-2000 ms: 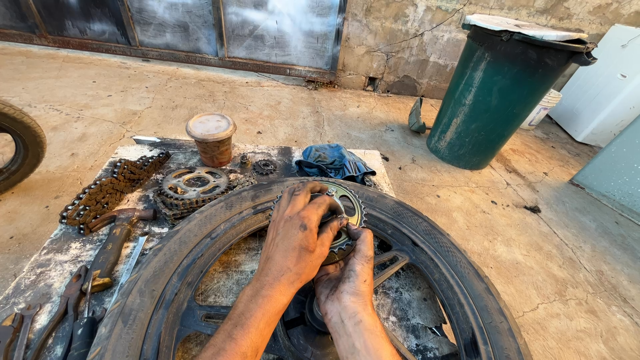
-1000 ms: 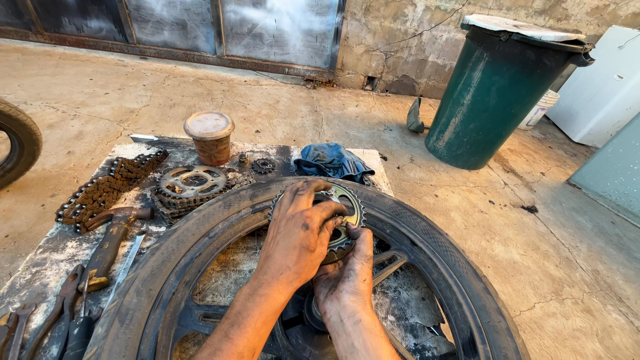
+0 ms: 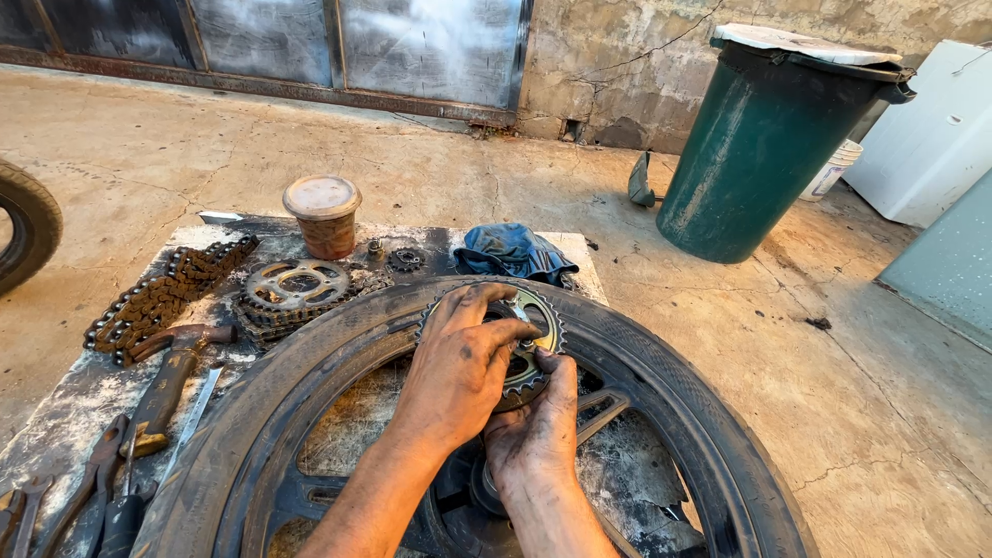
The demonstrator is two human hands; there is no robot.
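A toothed rear sprocket (image 3: pixel 552 314) on a dark hub piece is tilted up above the motorcycle wheel (image 3: pixel 674 364), which lies flat with its tire on. My left hand (image 3: pixel 457 356) lies over the sprocket's left side, its fingers bent across the face near a bolt. From below and the right, my right hand (image 3: pixel 539 434) grips the lower edge, its thumb on the face by a nut. Part of the sprocket and the hub piece is hidden behind my fingers.
On the board are a rusty drive chain (image 3: pixel 167 298), a second sprocket (image 3: pixel 297 285), a small sprocket (image 3: pixel 406 260), a lidded tub (image 3: pixel 322 217), a blue cloth (image 3: pixel 511 252), a hammer (image 3: pixel 167 387), pliers (image 3: pixel 89 480) and a wrench (image 3: pixel 29 508). Beyond stands a green bin (image 3: pixel 756 155).
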